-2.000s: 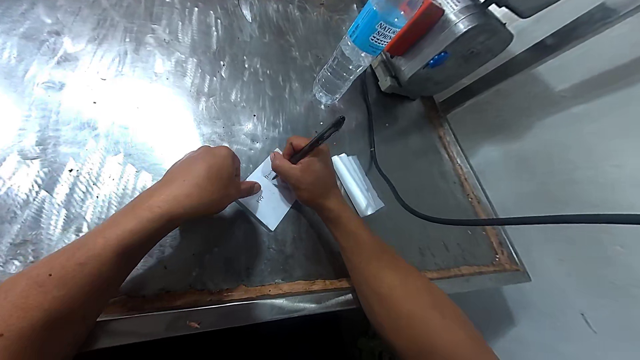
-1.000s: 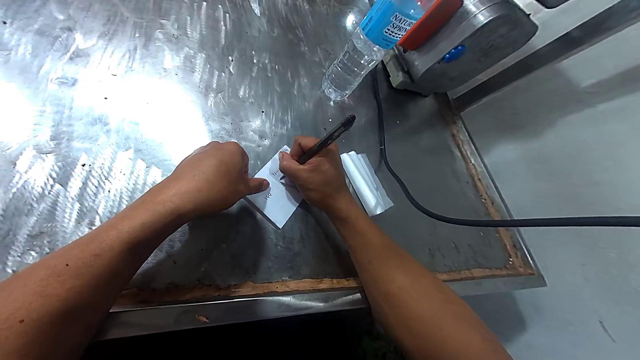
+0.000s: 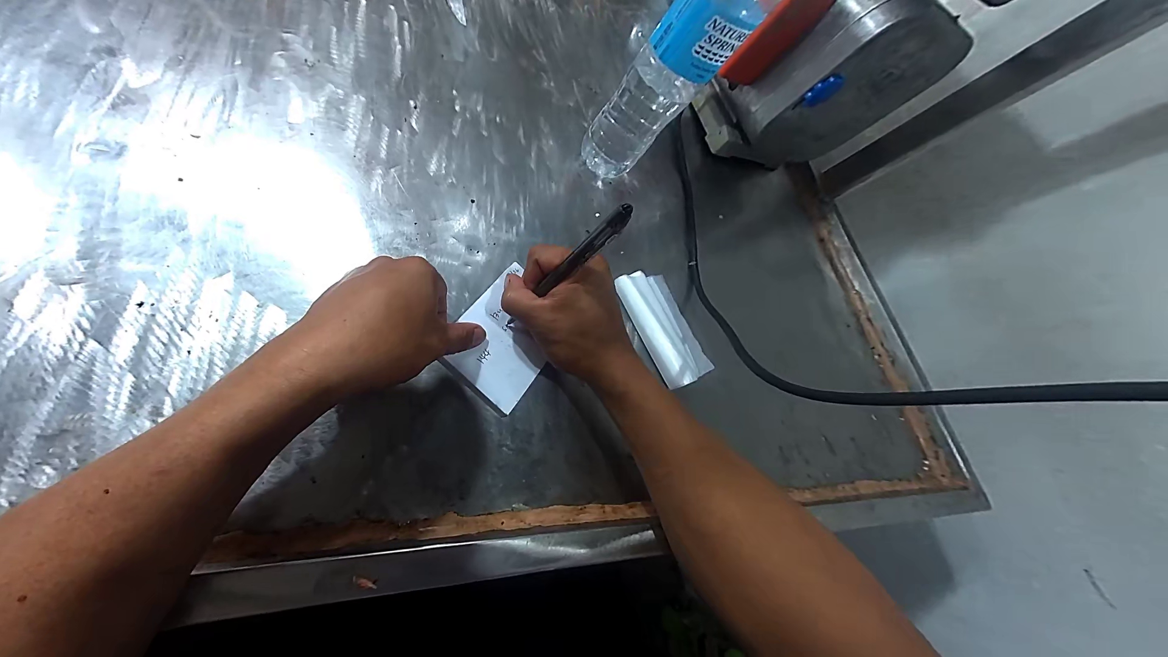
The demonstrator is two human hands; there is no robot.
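A small white paper pad [image 3: 506, 379] with handwriting lies on the metal tabletop, turned at an angle. My left hand [image 3: 388, 319] rests at its left edge, with the thumb pressing on the paper and the other fingers curled under, partly hidden. In my right hand [image 3: 570, 315] is a black pen [image 3: 589, 248], its upper end pointing up and right and its tip down at the paper. Just right of that hand lies a folded piece of clear or white plastic [image 3: 663, 328].
Behind stands a clear plastic water bottle [image 3: 639, 114] with a blue label, beside a grey metal machine [image 3: 839, 87] with a red part. A black cable [image 3: 785, 383] runs off to the right. The metal table [image 3: 438, 534] has a worn brown strip along its front and right edges.
The right hand has stayed on the paper with the pen, and more handwriting shows there. The left thumb still presses on the pad. The view has shifted slightly.
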